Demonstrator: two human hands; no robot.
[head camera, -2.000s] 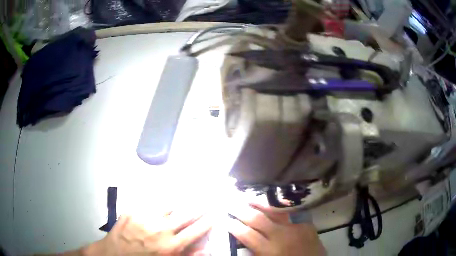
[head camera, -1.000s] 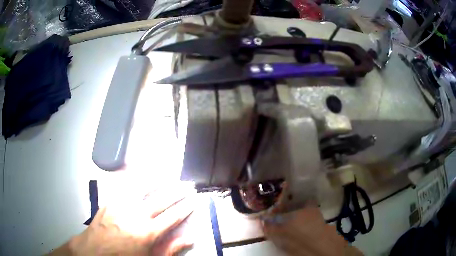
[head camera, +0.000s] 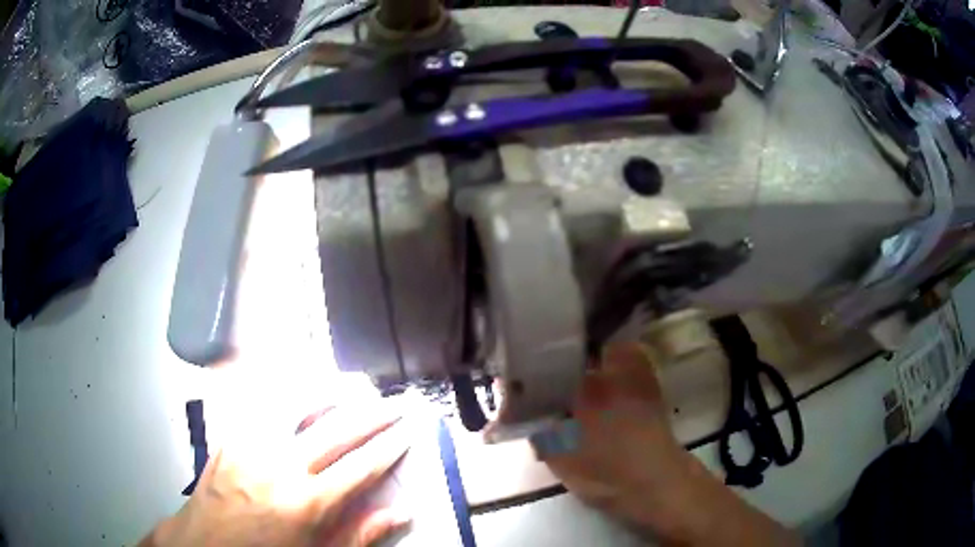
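Observation:
A thin blue-navy strip (head camera: 455, 483) runs from under the sewing machine head (head camera: 428, 267) toward me, between my hands. My left hand (head camera: 289, 481) lies flat on the brightly lit table left of the needle area, fingers spread; glare hides what is under the fingertips. My right hand (head camera: 615, 438) is just right of the machine head, its fingers partly hidden behind it, so I cannot tell if it holds anything. A short narrow navy strip (head camera: 197, 443) lies left of my left hand.
Purple-and-dark thread snips (head camera: 503, 107) lie on the machine head. A pale grey bar (head camera: 218, 240) stands left of it. A navy stack of cut pieces (head camera: 70, 214) is at far left. Black-handled shears (head camera: 761, 417) lie right of my right hand. A printed label (head camera: 925, 374) is at right.
The view has shifted, so the machine appears further left. My right hand has moved from the front of the needle area to the right side of the machine head. My left hand stays on the table.

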